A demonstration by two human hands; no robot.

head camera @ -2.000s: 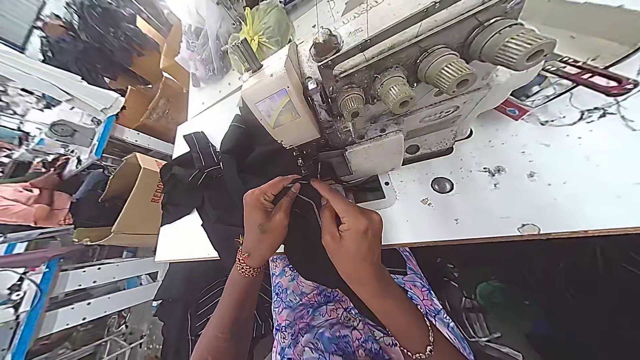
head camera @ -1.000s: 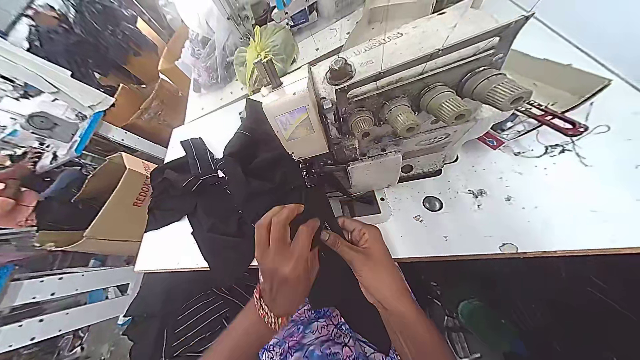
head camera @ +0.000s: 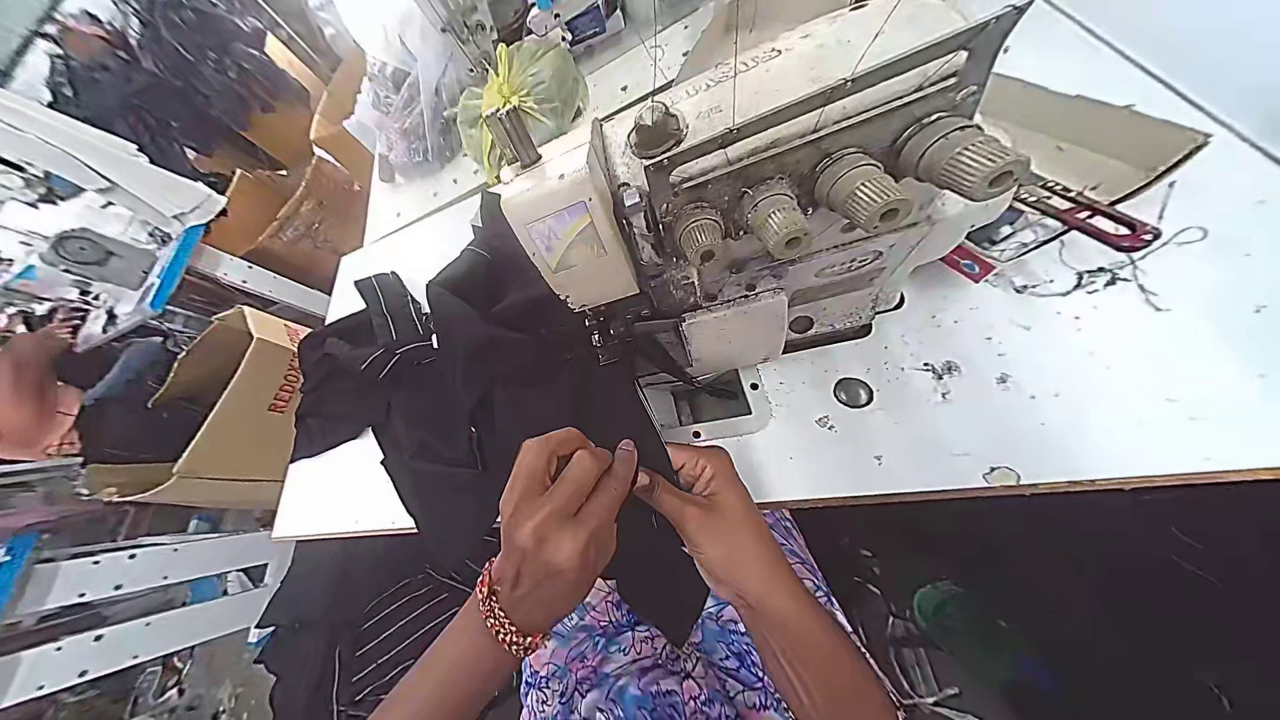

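Black fabric lies over the left part of the white table and hangs off its front edge, with white thread lines on some parts. Its right edge runs under the presser foot of an overlock sewing machine. My left hand pinches the fabric in front of the foot, thumb and fingertips together. Close beside it on the right, my right hand grips the fabric's edge between thumb and bent fingers. The fingertips of both hands nearly meet. A narrow dark strip passes by the looper cover.
Thread snips with a dark red handle and loose threads lie at the right, near a cardboard tray. A tied yellow-green bag stands behind the machine. Cardboard boxes are at the left, with part of another person beyond.
Both hands have moved back from the presser foot toward the front edge, and more black fabric shows between them and the foot. The view has shifted.
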